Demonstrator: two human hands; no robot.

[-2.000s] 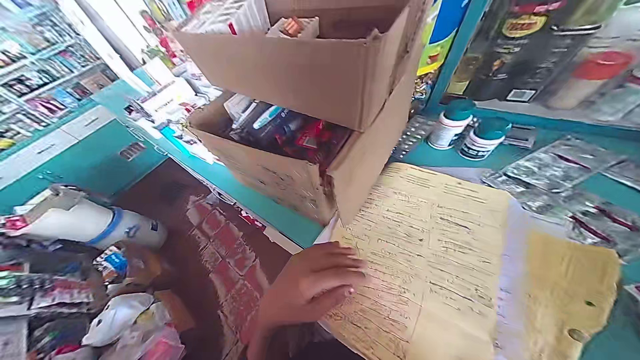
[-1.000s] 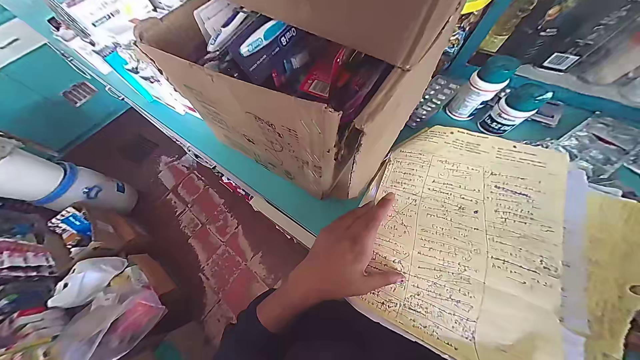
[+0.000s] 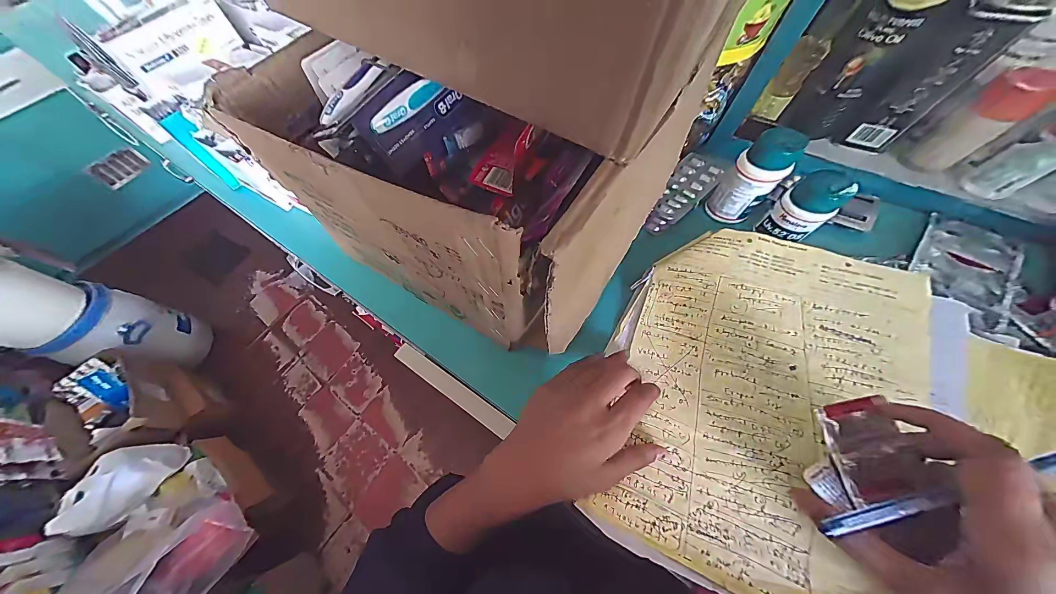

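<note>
My left hand (image 3: 573,433) rests with its fingertips on the left edge of a yellowed sheet of paper (image 3: 759,371) covered with handwritten columns. The sheet lies over other papers on the teal counter. Over the sheet's lower right part, my right hand (image 3: 949,487) holds a blue pen (image 3: 883,513) together with a small clear and red package (image 3: 866,441), whose exact kind I cannot tell. Motion blurs the right hand.
A cardboard box (image 3: 396,239) of toothbrush packs stands on the counter (image 3: 487,363), under another carton (image 3: 528,58). Beyond the paper are two white bottles (image 3: 752,177) (image 3: 804,206) with green caps and a blister pack (image 3: 685,194). Plastic bags (image 3: 124,487) lie at lower left.
My right hand has come into view at the right with the pen and the small package. My left hand stays at the paper's left edge. The view has moved closer to the counter.
</note>
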